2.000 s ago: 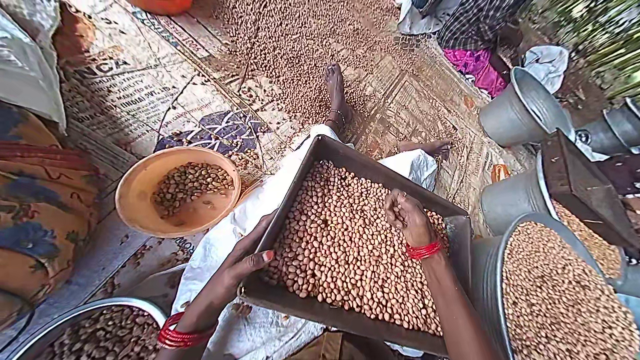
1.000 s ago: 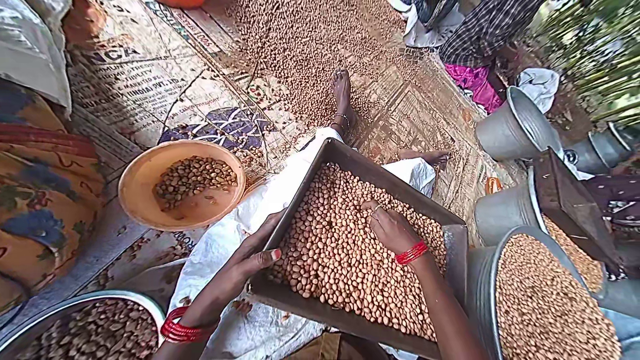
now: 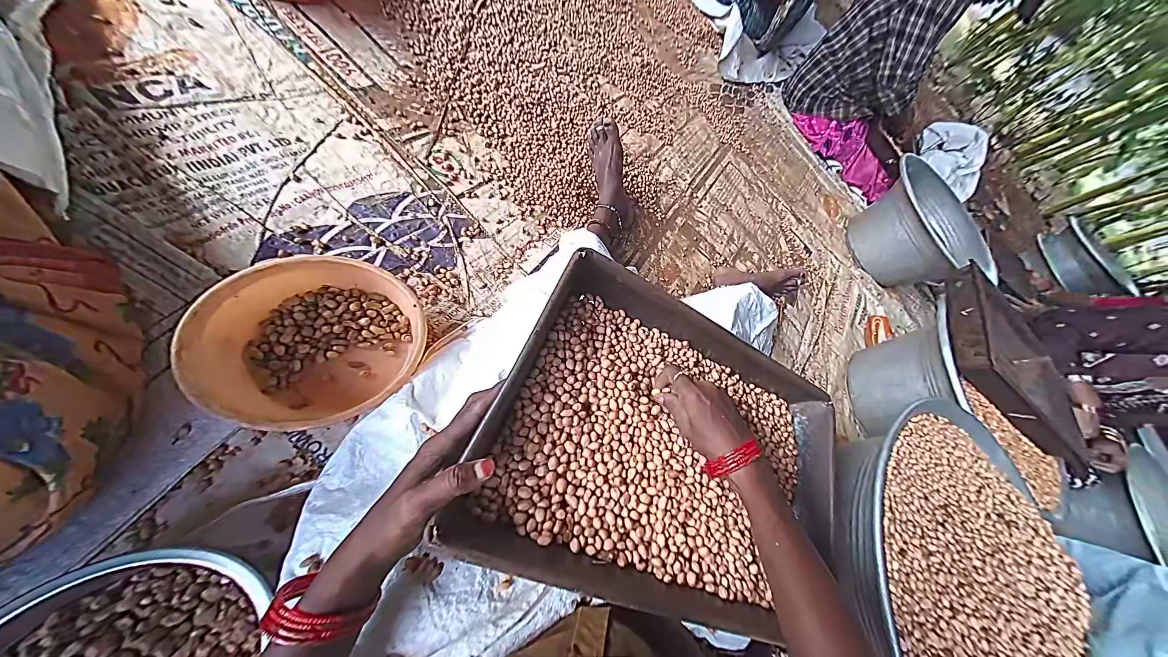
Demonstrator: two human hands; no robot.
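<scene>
My left hand (image 3: 447,470) grips the left rim of a dark metal tray (image 3: 693,319), thumb over the edge. Light brown nuts or seeds (image 3: 620,456) fill most of the tray, which lies tilted over a white cloth (image 3: 356,484) across my lap. My right hand (image 3: 698,411) is over the nuts, fingertips bent together at their surface; whether a nut is between them cannot be made out. An orange plastic bowl (image 3: 210,365) with darker nuts (image 3: 328,333) stands left of the tray. Close by on the right is a metal tub (image 3: 858,538) heaped with light nuts (image 3: 985,547).
A metal basin (image 3: 219,566) of dark nuts stands at lower left. More nuts (image 3: 538,100) are spread over the printed sheet (image 3: 182,155) ahead, by my foot (image 3: 609,169). Metal buckets (image 3: 890,237) line the right side, where another person's hand (image 3: 1104,447) is near a second tray (image 3: 1013,365).
My right hand has moved from the tray's upper right side, where it was raised two seconds ago, down and left to the nuts. My left hand keeps its hold on the rim.
</scene>
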